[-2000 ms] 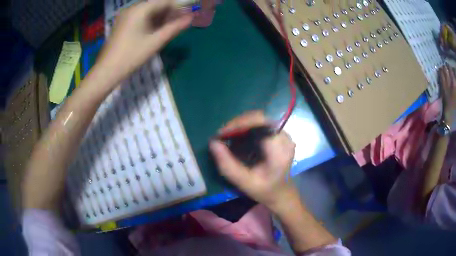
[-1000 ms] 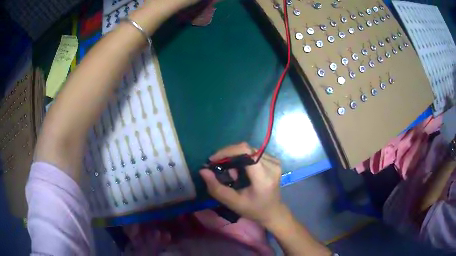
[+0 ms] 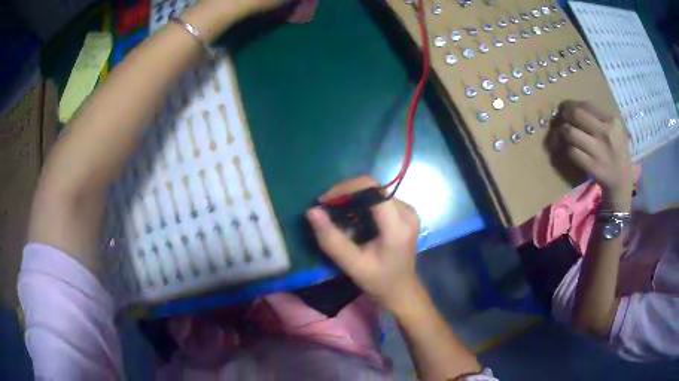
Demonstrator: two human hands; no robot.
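My right hand (image 3: 372,242) is closed around a black and red handheld tool (image 3: 357,207), held over the green bench near its front edge. A red cable (image 3: 413,126) runs from the tool up past the top edge. My left arm reaches across the white board (image 3: 257,242); my left hand (image 3: 242,6) is mostly cut off by the top edge, so what it holds is hidden. The white board carries rows of stemmed metal pieces, partly covered by my forearm and its shadow.
At right, a cardboard carrier (image 3: 532,175) bears rows of silvery discs, with another person's hand (image 3: 595,145) over its lower part. Beyond lies another white board (image 3: 629,82). A yellow-green slip (image 3: 85,74) and a brown board (image 3: 22,149) are at left.
My left hand has moved up, mostly out of the picture. My right hand dipped towards the front edge, then rose again, still holding the tool. The other person's hand has come over the cardboard.
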